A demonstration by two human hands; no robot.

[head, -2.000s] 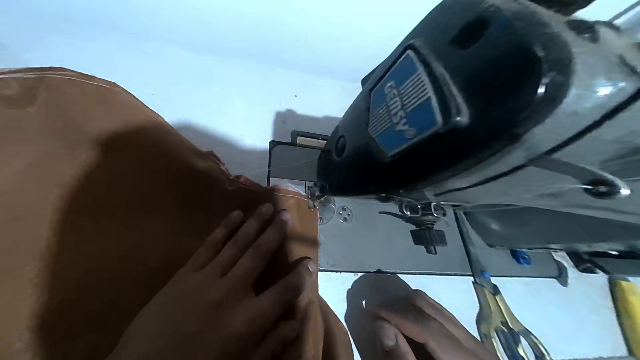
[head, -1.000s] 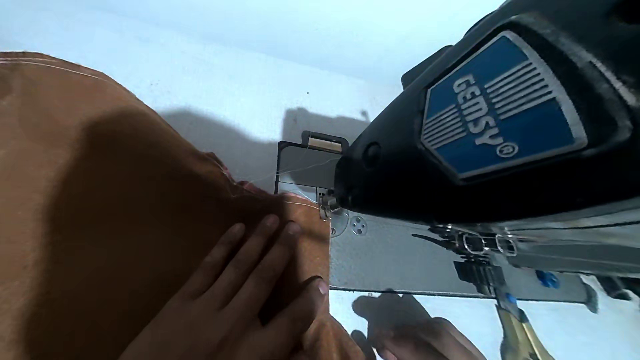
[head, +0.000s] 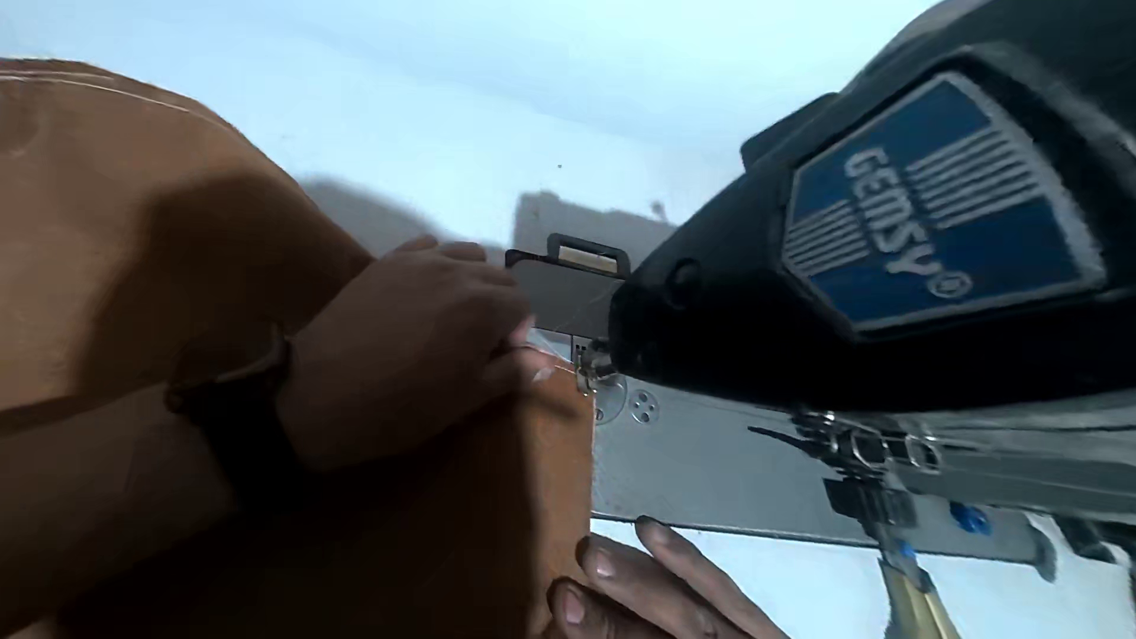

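Note:
Brown fabric [head: 559, 461] lies across the left of the view, its corner under the presser foot [head: 586, 364] of a Gemsy sewing machine [head: 728, 328]. My left hand [head: 426, 337], with a dark band at the wrist, is on the fabric just left of the foot; its thumb and fingers pinch the fabric's edge. My right hand [head: 657, 586] is at the bottom centre, partly out of view, fingertips at the fabric's right edge, with no grip visible. White stitching [head: 106, 89] runs along the curved upper edge of the fabric.
The machine's metal bed plate [head: 710, 470] extends right under the black head. A slide plate with a dark raised frame [head: 590, 257] lies behind the foot. Scissors [head: 919, 603], partly hidden, are at the lower right on the white table [head: 426, 115].
My left hand has moved from lying flat on the fabric, up to its edge beside the presser foot. My right hand has come to the fabric's right edge.

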